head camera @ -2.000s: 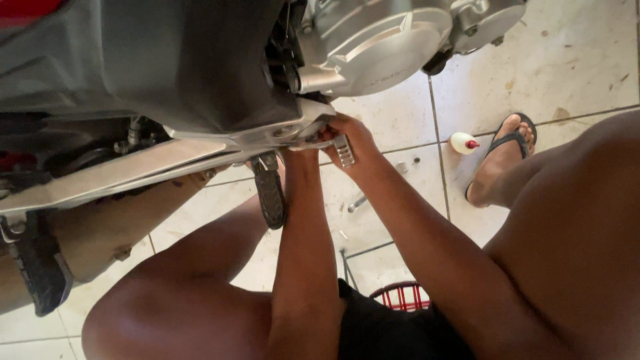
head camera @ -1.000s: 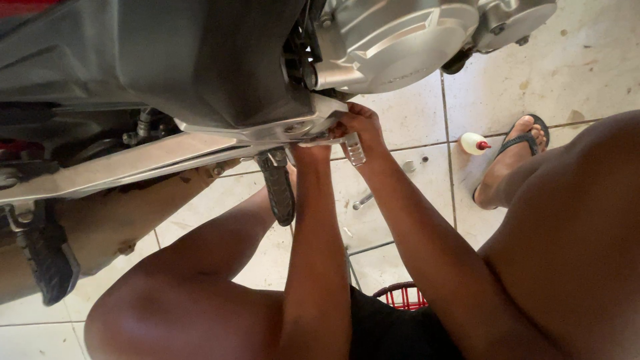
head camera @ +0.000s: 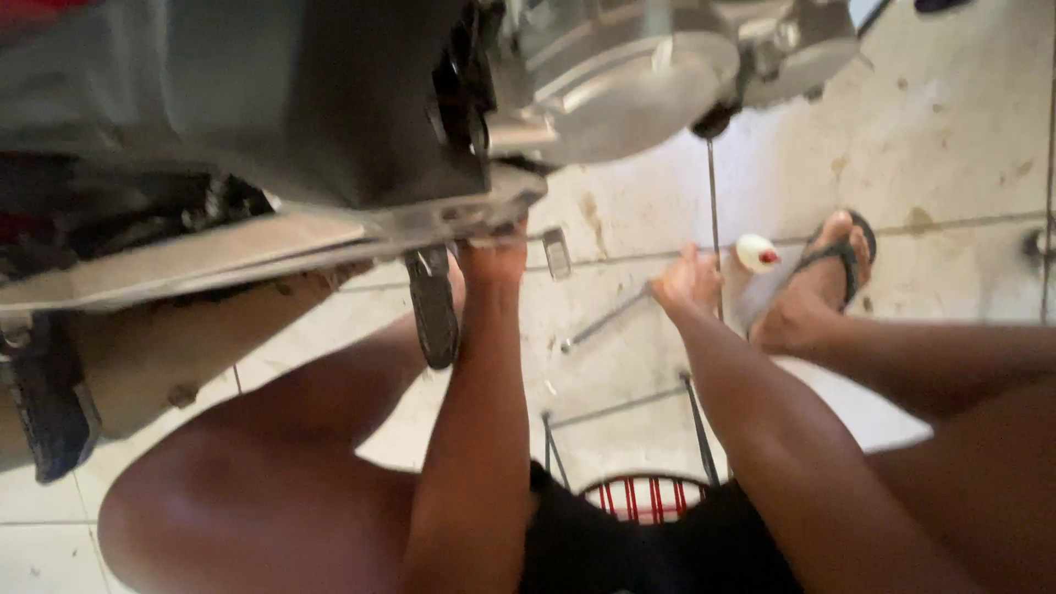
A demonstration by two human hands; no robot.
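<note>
My left hand [head camera: 495, 252] reaches up under the metal footrest bracket [head camera: 462, 213] of a motorcycle; its fingers are mostly hidden behind the bracket. Beside it hang a black rubber footpeg [head camera: 434, 318] and a ribbed metal pedal pad [head camera: 557, 252]. My right hand [head camera: 689, 280] is low over the tiled floor, at the right end of a long metal tool [head camera: 606, 320], perhaps a wrench. Blur hides whether its fingers are closed on the tool. Right of that hand lies a white bottle with a red tip [head camera: 755, 253].
Above is the silver engine cover [head camera: 627, 99], with dark bodywork [head camera: 247, 99] to its left. A foot in a black flip-flop [head camera: 850, 256] stands at the right. Below are a metal-framed seat with red cords [head camera: 643, 497] and another footpeg [head camera: 54, 404] at the far left.
My right hand has left the bracket and moved right and down to the tool on the floor. My left hand has stayed at the bracket.
</note>
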